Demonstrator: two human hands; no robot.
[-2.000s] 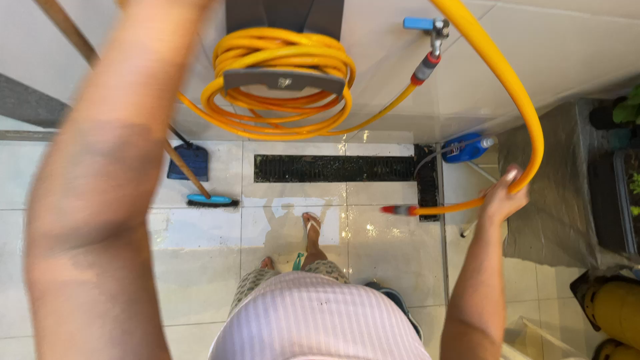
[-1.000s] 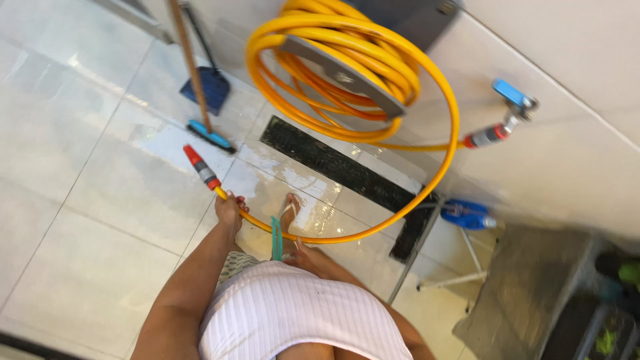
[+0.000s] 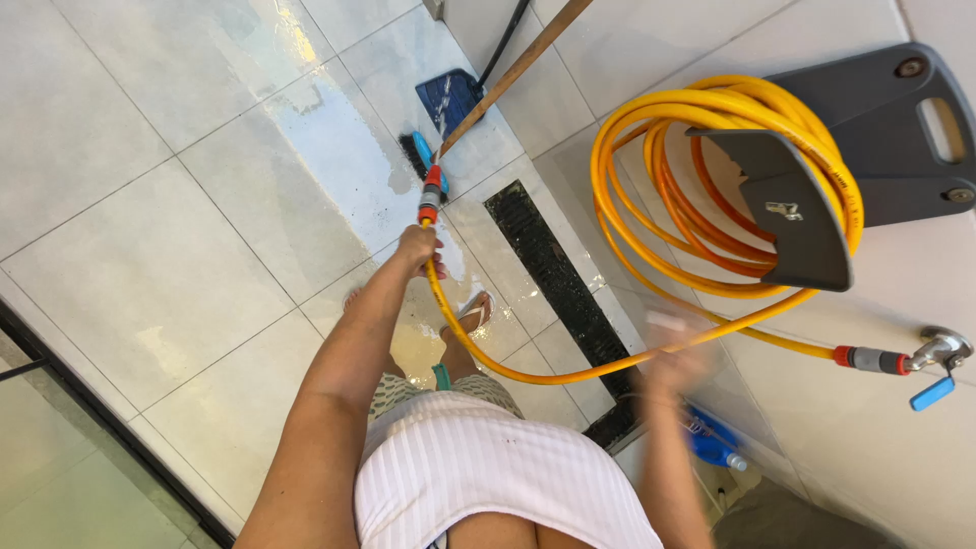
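Observation:
My left hand [image 3: 422, 250] is closed around the yellow garden hose [image 3: 560, 377], just behind its red and grey nozzle [image 3: 431, 194]. The nozzle points away from me, over the blue broom head [image 3: 421, 152]. Near the hose's lower loop on the right is my right hand [image 3: 672, 352], motion-blurred; whether it grips the hose I cannot tell. More hose hangs coiled on a dark grey wall holder [image 3: 808, 213]. A connector [image 3: 871, 360] joins the hose to a metal wall tap [image 3: 939, 347] with a blue lever.
Wet floor tiles [image 3: 221, 229] surround my feet in flip-flops. A black drain grate [image 3: 560, 278] runs along the wall. A dark blue dustpan [image 3: 450, 99] stands by the broom's wooden handle [image 3: 515, 76]. At lower right lies a blue bottle [image 3: 711, 438].
My right hand has risen from near my waist to beside the hose's lower loop. Earlier it was my right hand side that held the hose near the nozzle; the view has also turned.

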